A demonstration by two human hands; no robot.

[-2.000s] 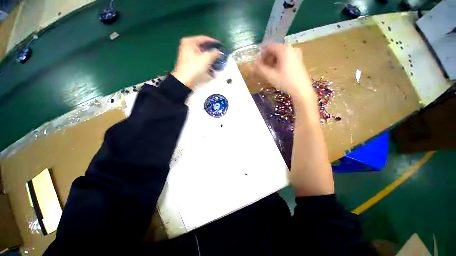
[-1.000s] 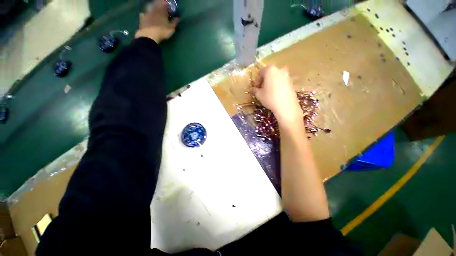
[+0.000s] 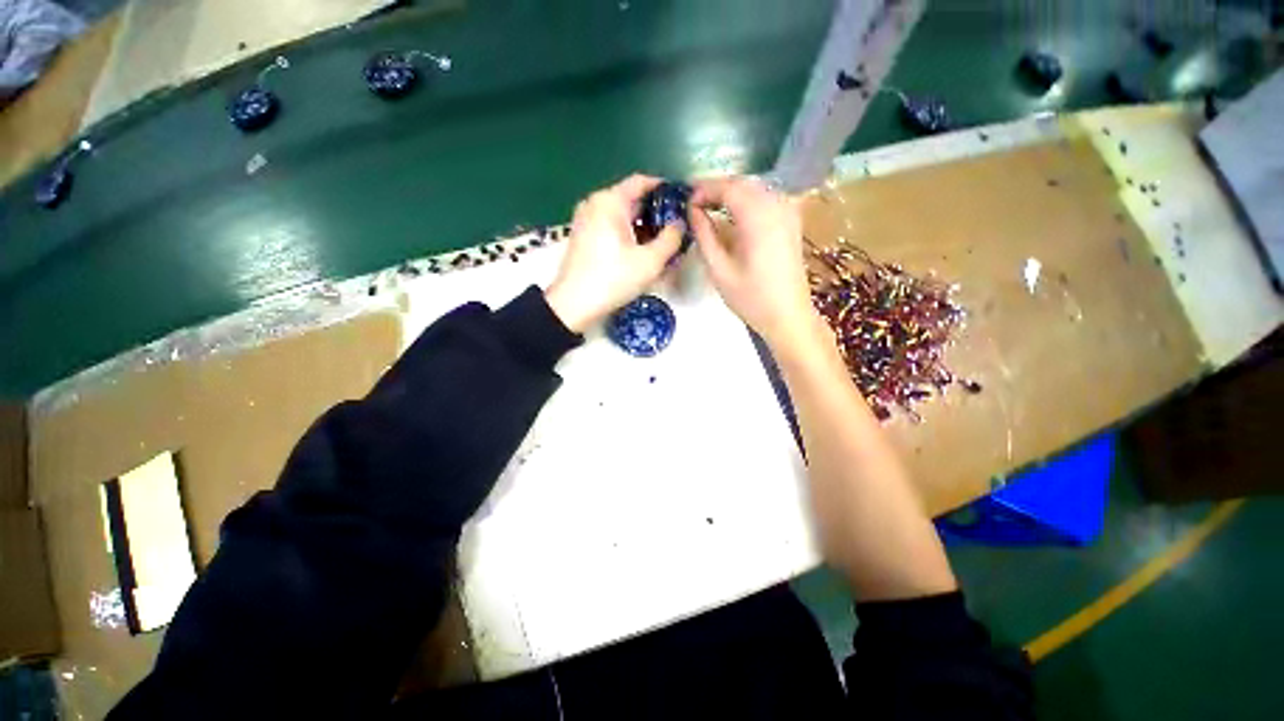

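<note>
My left hand [image 3: 610,256] holds a round dark-blue unit [image 3: 665,209] by its edge, above the far end of the white board [image 3: 634,507]. My right hand [image 3: 749,247] is at the unit's right side with thumb and forefinger pinched together. Whether a small part is between those fingertips is too small to tell. A second round blue unit [image 3: 642,325] lies face up on the board just below my hands. The pile of red and black wired components [image 3: 894,331] lies to the right of the board, partly behind my right forearm.
The green conveyor [image 3: 465,169] runs beyond the bench and carries several blue units [image 3: 392,75]. A pale metal upright [image 3: 852,85] stands ahead. Small black bits line the bench edge. A yellow-and-black pad [image 3: 151,542] lies at left, a blue bin [image 3: 1049,500] below right.
My left hand has come back from over the conveyor and now holds a unit above the board. My right hand has moved from the pile to that unit. The view has shifted.
</note>
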